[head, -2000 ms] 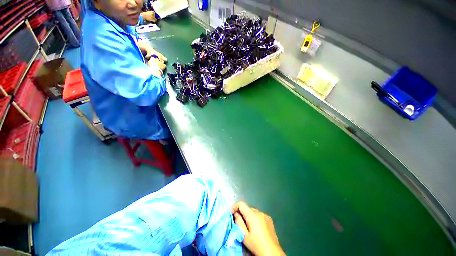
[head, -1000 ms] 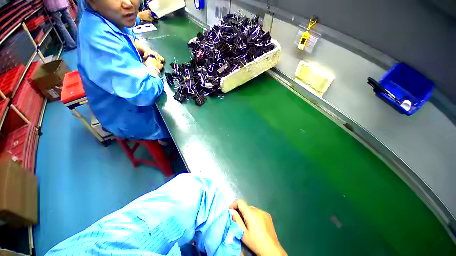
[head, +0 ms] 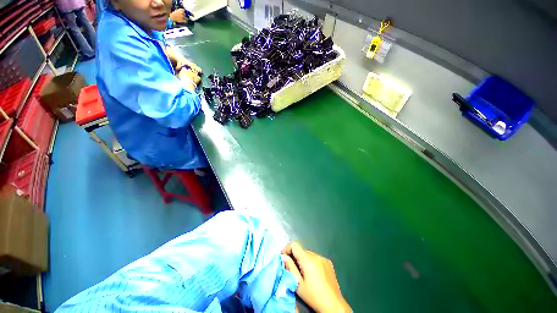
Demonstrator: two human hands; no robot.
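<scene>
My right hand (head: 316,279) is at the bottom centre, over the near edge of the green belt (head: 372,202). Its fingers are curled against the blue sleeve (head: 226,257) of my bent left arm; the fingertips are partly hidden by the cloth. The wrist is cut off by the bottom edge. My left hand is not visible. Farther up the belt lies a tangled heap of black parts with shiny metal bits (head: 281,58). It fills and spills around a long cream bin (head: 308,81). Neither hand touches the heap.
A person in a blue smock (head: 143,92) sits at the left beside the belt on a red stool (head: 183,188), hands together at its edge. On the back ledge are a pale yellow card (head: 386,93) and a blue bin (head: 499,107) with a dark tool. A yellow tag (head: 374,47) hangs there.
The view shifts slightly. My right hand stays against the sleeve, and the heap stays in place.
</scene>
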